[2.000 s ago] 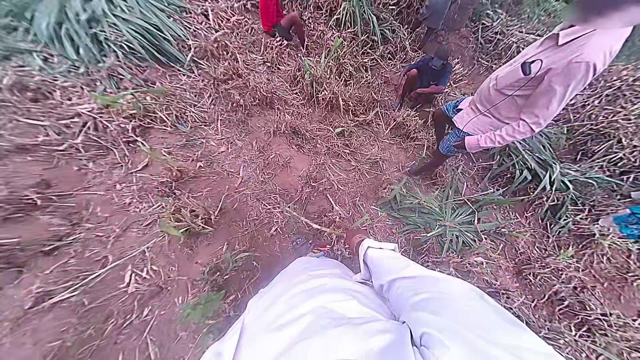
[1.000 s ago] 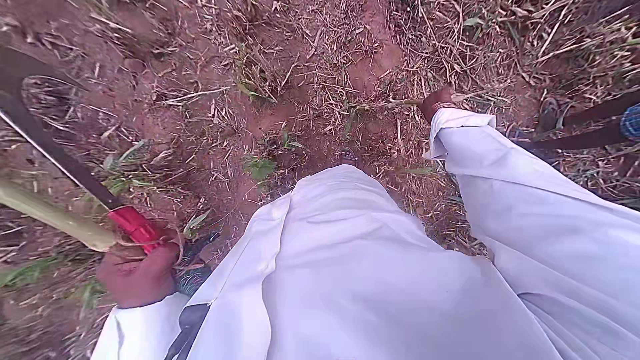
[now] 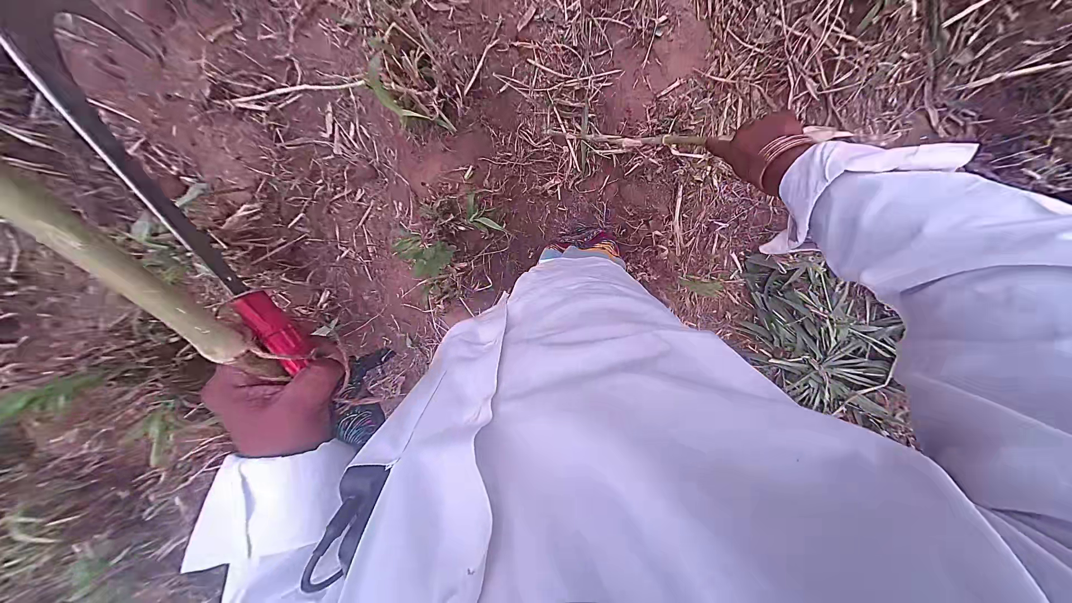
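Observation:
At the lower left, my left hand (image 3: pixel 280 406) is closed around the red handle (image 3: pixel 272 331) of a large curved blade (image 3: pixel 126 163) and the end of a thick pale-green stalk (image 3: pixel 109 268). Both point away to the upper left, side by side. At the upper right, my right hand (image 3: pixel 762 149), with bangles at the wrist, grips a thin stalk (image 3: pixel 645 141) that lies roughly level and reaches left over the soil. The far part of the blade runs out of view at the left edge.
Reddish soil (image 3: pixel 536 151) with dry straw and stems surrounds me. A clump of green leaves (image 3: pixel 821 335) lies below my right forearm. Small weeds (image 3: pixel 429 255) grow near the middle. My white garment fills the lower centre, with a black cable (image 3: pixel 331 540) beside it.
The other people seen two seconds ago are out of view. My left hand with the blade and thick stalk, out of view then, shows from one second ago on. The view has shifted.

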